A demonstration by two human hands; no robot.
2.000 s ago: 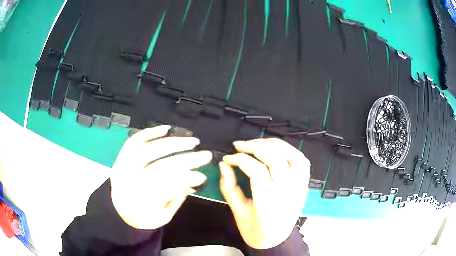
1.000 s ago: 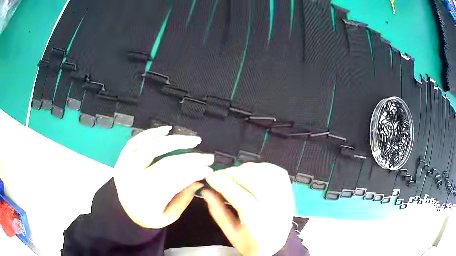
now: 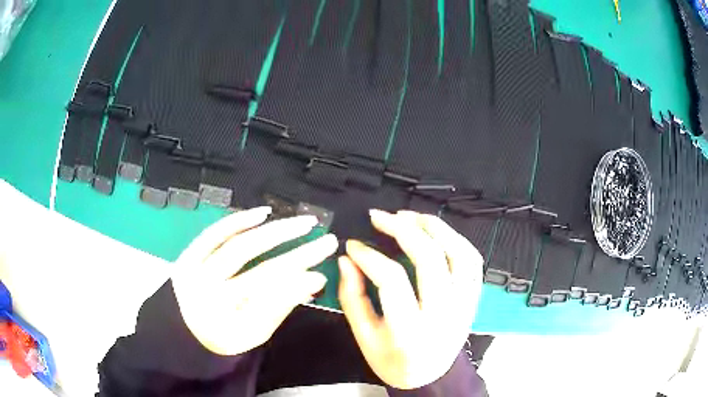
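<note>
Many black flat ribbon cables (image 3: 334,93) lie side by side on the green mat. Small dark connectors (image 3: 215,195) form a stepped row at their near ends, and thin black strain relief clips (image 3: 268,126) lie in a stepped line across them. My left hand (image 3: 252,279) and my right hand (image 3: 411,295) are at the near mat edge, over the cable ends. Their fingertips almost meet around a dark cable end. Fingers and blur hide whether either hand grips it.
A round clear dish (image 3: 622,203) full of black clips stands on the cables at the right. A blue tray with red items (image 3: 23,345) is at the lower left. A clear bag (image 3: 12,23) is at the far left, and a thin yellow piece (image 3: 617,9) at the far side.
My hands came together at the near edge one second ago and are now slightly apart, the right one moved right and its fingers spread. The cables and dish appear shifted right in view.
</note>
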